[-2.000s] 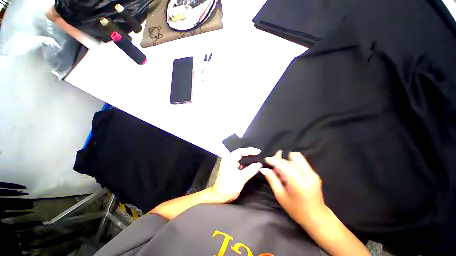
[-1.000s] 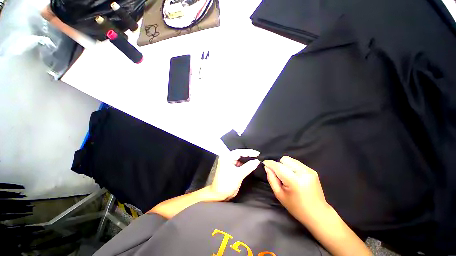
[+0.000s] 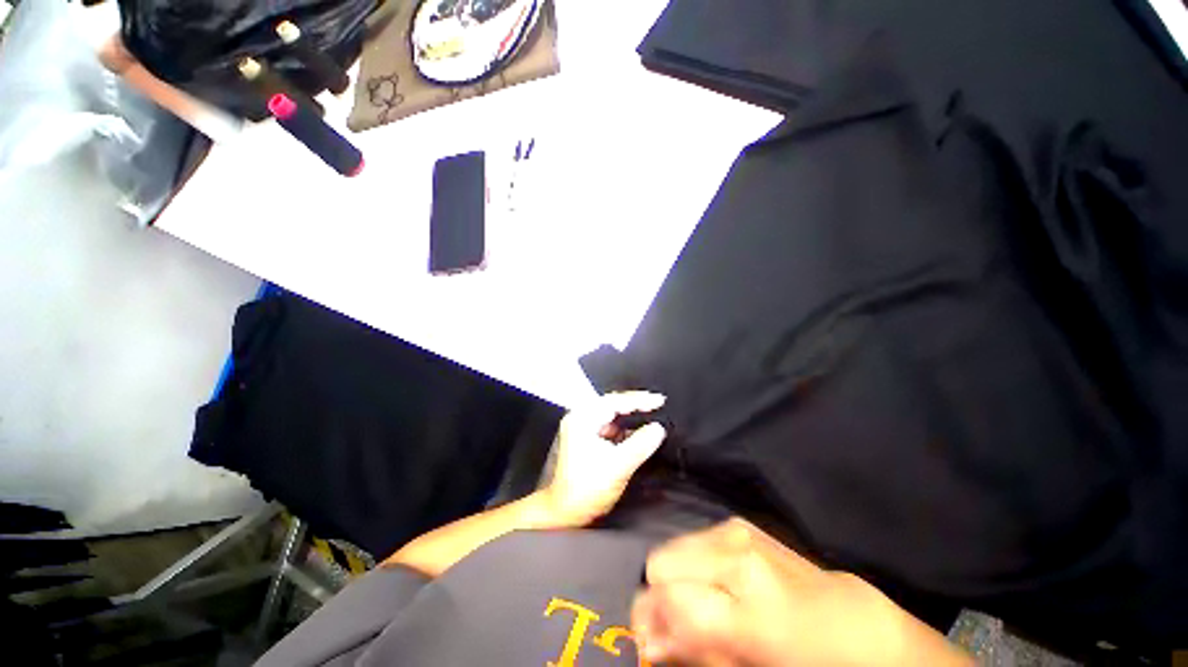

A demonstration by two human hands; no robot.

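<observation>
A large black garment (image 3: 886, 300) covers the right side of the white table (image 3: 586, 196) and reaches its near edge. My left hand (image 3: 603, 456) pinches the garment's edge between thumb and fingers at the table's near edge. My right hand (image 3: 730, 593) is off the cloth, close to my body, low in the picture and slightly blurred. Its fingers are curled with the fingertips together. No needle or thread can be made out at its fingertips.
A smartphone (image 3: 457, 212) lies on the table beside small dark-tipped snips (image 3: 519, 170). Dark rods (image 3: 317, 134) and a black plastic bag (image 3: 209, 52) lie upper left. A round item (image 3: 472, 37) rests on brown cloth (image 3: 450, 94). Black cloth (image 3: 371, 411) hangs below the table's left edge.
My right hand has moved away from the cloth edge, down and toward my body. My left hand keeps its pinch in nearly the same place. The view has shifted slightly.
</observation>
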